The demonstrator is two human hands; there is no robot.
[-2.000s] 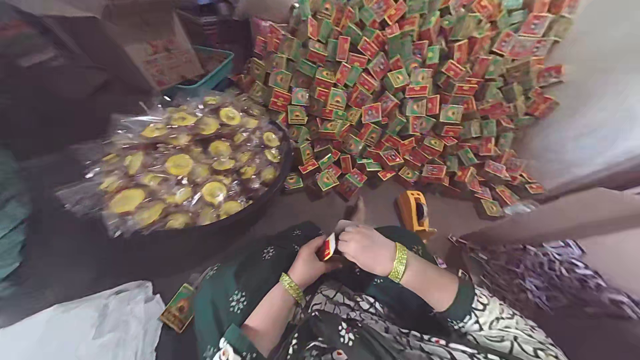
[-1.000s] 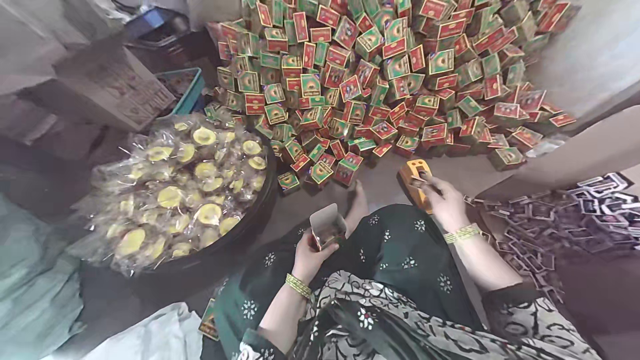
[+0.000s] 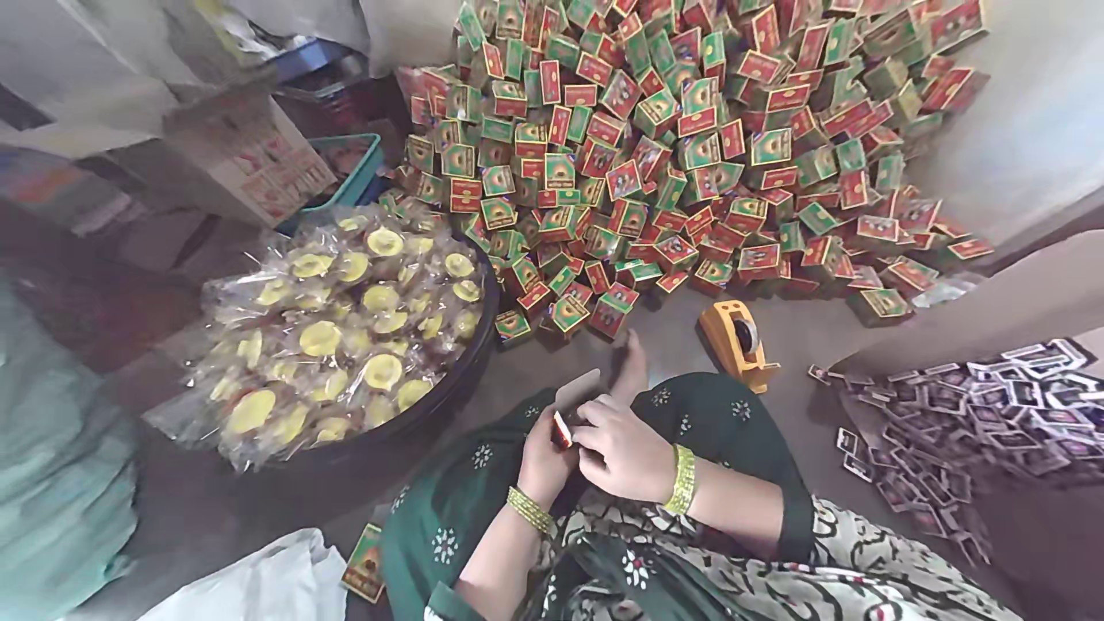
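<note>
Above my lap, my left hand (image 3: 547, 457) holds a small cardboard box (image 3: 576, 392) with its grey flap raised. My right hand (image 3: 625, 448) has its fingers at the mouth of that box, at a small red and white piece (image 3: 562, 429); whether they pinch it is hard to tell. Beyond my knee stands a yellow tape dispenser (image 3: 735, 343) with a roll in it. To the left, a dark round tub (image 3: 470, 366) is heaped with clear plastic packets (image 3: 381, 371) that show yellow discs.
A large heap of red and green small boxes (image 3: 630, 216) lies ahead against the wall. Many small dark, pale-edged pieces (image 3: 975, 405) lie at right. Behind the tub are a teal basket (image 3: 366, 172) and a carton (image 3: 267, 164). A white sack (image 3: 259, 582) and one box (image 3: 364, 562) lie lower left.
My right hand was at the tape dispenser one second ago and is now back at the box in my left hand. The dispenser stands free of my hand.
</note>
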